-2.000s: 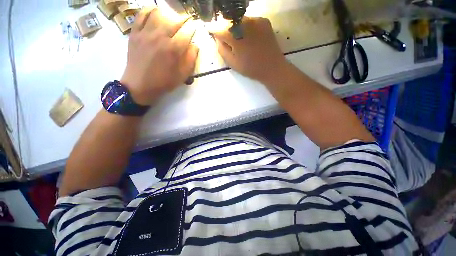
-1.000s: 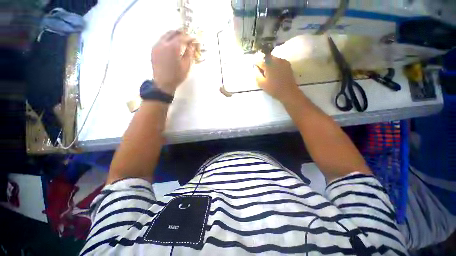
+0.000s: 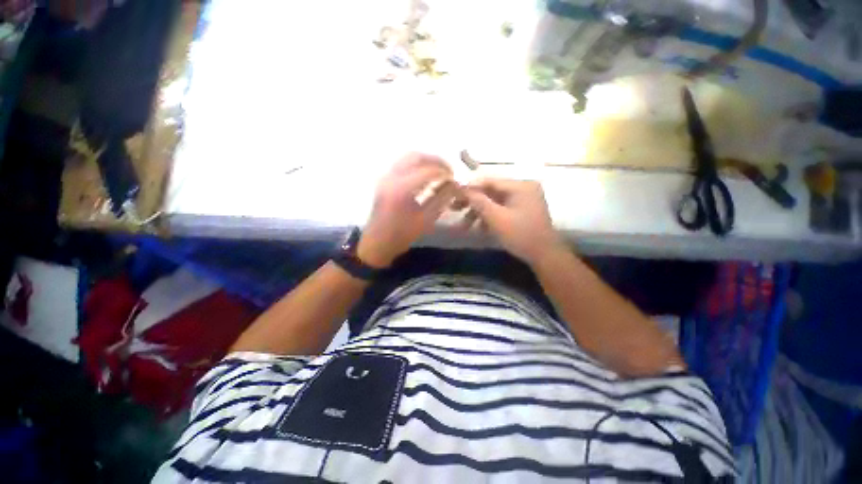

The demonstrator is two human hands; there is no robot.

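Note:
A small beige fabric piece (image 3: pixel 437 190) is mostly hidden between the fingers of my two hands, near the table's front edge. My left hand (image 3: pixel 410 203) grips it from the left. My right hand (image 3: pixel 511 216) meets it from the right, with thumb and forefinger closed at the piece. The details are blurred. The sewing machine (image 3: pixel 652 52) stands at the upper right, with its needle area (image 3: pixel 578 97) away from both hands.
A pile of small beige and brown pieces (image 3: pixel 412 47) lies left of the machine. Black-handled shears (image 3: pixel 705 180) and smaller dark snips (image 3: pixel 770 185) lie on the right. A tan tab (image 3: pixel 469 161) is at the bed corner, just behind my hands.
My right hand has left the needle area and come towards me. My left hand has moved from the pile side to meet it at the front edge. The view has shifted.

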